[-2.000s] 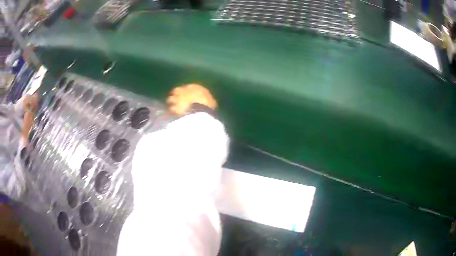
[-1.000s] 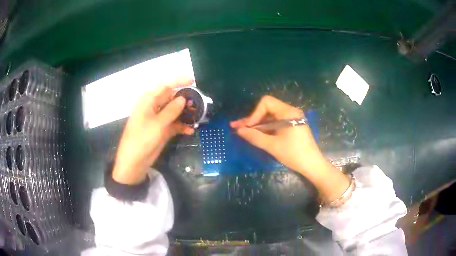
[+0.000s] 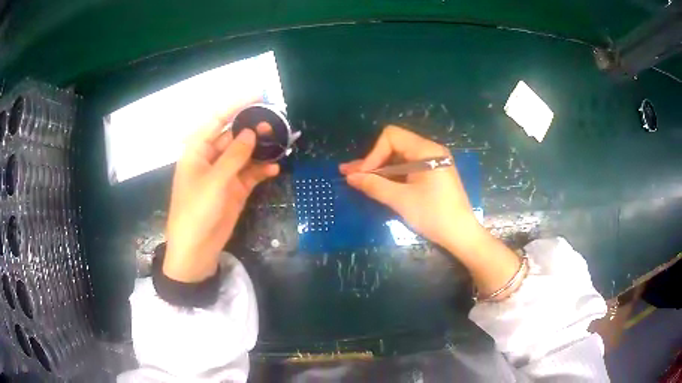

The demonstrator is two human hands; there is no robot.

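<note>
My left hand (image 3: 217, 168) holds a round watch case (image 3: 262, 133) with a dark inside and a thin silver rim, thumb on its face. My right hand (image 3: 415, 183) holds thin silver tweezers (image 3: 407, 168) like a pen; their tips are near the upper part of the blue film and hard to make out. The blue film (image 3: 359, 217) lies flat between and below the hands, with a grid of tiny white dots (image 3: 315, 203) on its left part. The watch case is raised above and left of the film.
A white sheet (image 3: 149, 135) lies behind my left hand. Stacked clear trays (image 3: 56, 194) with dark round pockets stand at the left. A small white square (image 3: 529, 111) and a dark oval ring (image 3: 648, 116) lie at the right, near a metal post (image 3: 636, 45).
My left hand has moved the watch case slightly up and left, and its face shows more openly. My right hand with the tweezers sits slightly higher in view. The whole view has also shifted.
</note>
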